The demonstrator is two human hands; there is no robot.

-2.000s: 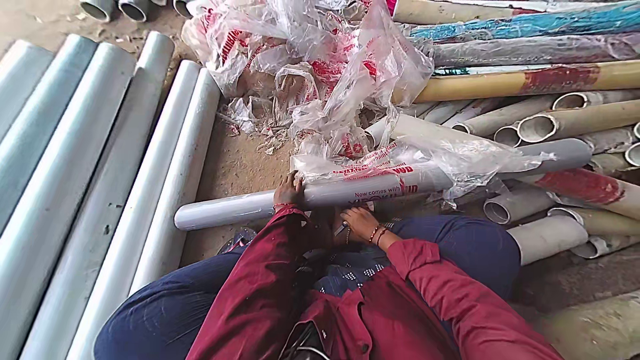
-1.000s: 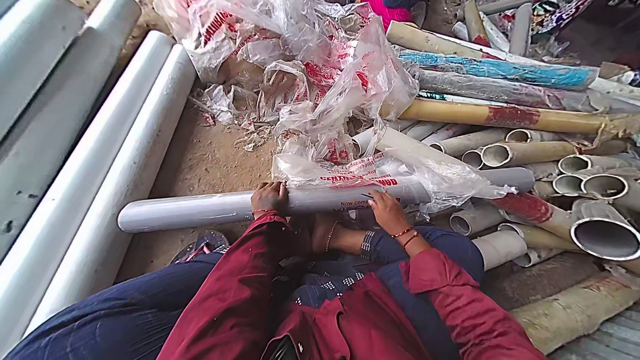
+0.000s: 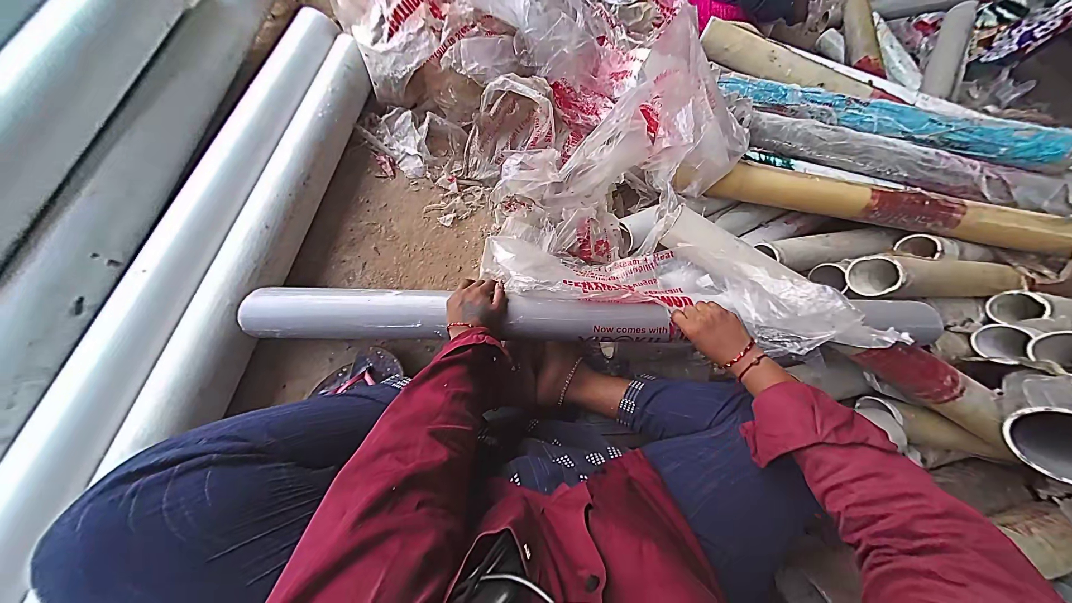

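A smooth grey plastic pipe [image 3: 368, 314] lies crosswise over my lower legs, its left end rounded in view. Printed clear plastic film [image 3: 611, 280] covers its middle and right part. My left hand [image 3: 477, 306] rests on top of the pipe left of the film, fingers bent over it; how firmly it grips is hard to see. Farther right, my right hand [image 3: 712, 332] has its fingers closed on the film's edge against the pipe. The pipe's right end [image 3: 900, 321] sticks out past the film.
Long pale pipes [image 3: 234, 243] lie side by side at the left. Crumpled plastic film [image 3: 569, 109] is heaped beyond the pipe. At the right are stacked used pipes [image 3: 875, 275], a yellow pipe [image 3: 821, 197] and a blue-wrapped one [image 3: 904, 117]. A sandal [image 3: 368, 368] lies by my left knee.
My right hand has moved right along the pipe, from below its middle onto the film. The pipe stays across my legs. The view has shifted somewhat to the right.
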